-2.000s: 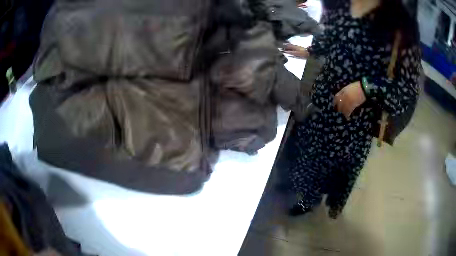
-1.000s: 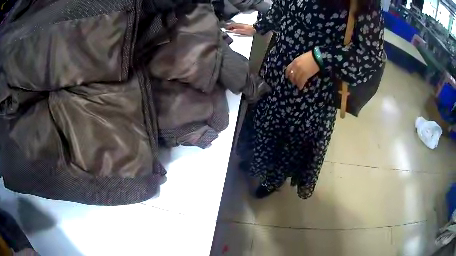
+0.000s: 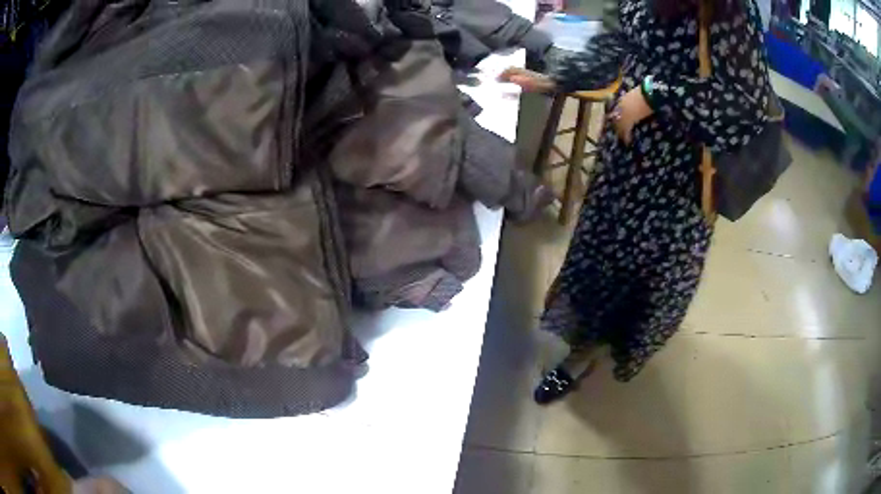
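Note:
Dark grey-brown jackets [image 3: 241,280] lie folded and heaped on the white worktable [image 3: 406,405], shiny brown lining outward, with matte woven edges. A sleeve hangs over the table's right edge. A blurred golden-orange thing [image 3: 21,434], perhaps the dough stick, is cut off at the lower left. Beside it, a small skin-coloured bit at the bottom edge seems to be part of my left hand [image 3: 99,485]; its grip is hidden. My right hand is not in view.
A person in a dark patterned dress [image 3: 642,232] stands right of the table, one hand on its edge, with a dark bag [image 3: 753,174]. A wooden stool [image 3: 570,145] stands behind them. A white bundle [image 3: 854,262] lies on the tiled floor [image 3: 773,386].
The view has swung right, then slightly back. The person has shifted and turned, and the stool now shows. The golden-orange thing shows more at the lower left. The jackets look unchanged.

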